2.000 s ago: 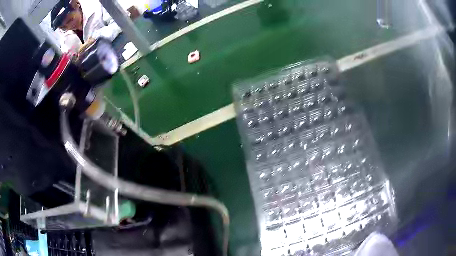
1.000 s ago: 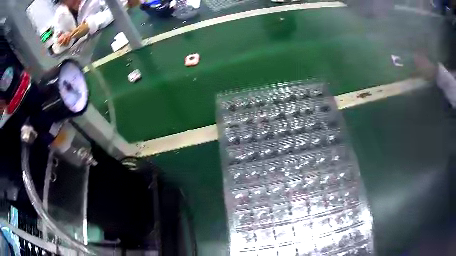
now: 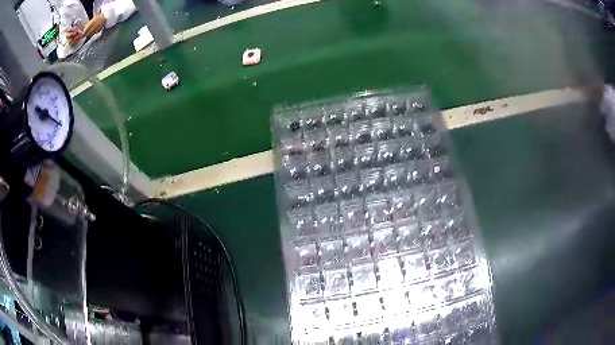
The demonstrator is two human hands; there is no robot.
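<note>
A clear blister tray (image 3: 384,215) with many small pockets lies in the middle, its far end over the pale belt edge and its near end cut off by the bottom of the picture. Its near part shines with glare. Small dark or shiny spots show in the pockets; I cannot tell if they are parts. Two small white units lie on the green conveyor belt: one with a dark round centre (image 3: 251,56) and one further left (image 3: 170,81). Neither my left hand nor my right hand is in the picture.
The black press (image 3: 135,269) stands at the left with a round pressure gauge (image 3: 48,113), a clear air hose (image 3: 13,286) and a thin black cable (image 3: 226,253). A grey post (image 3: 111,145) stands behind it. A coworker's hands (image 3: 86,28) show at the top left.
The view has shifted right and the press slid left, partly out of the picture. The pale fingertip seen at the bottom right two seconds ago is gone.
</note>
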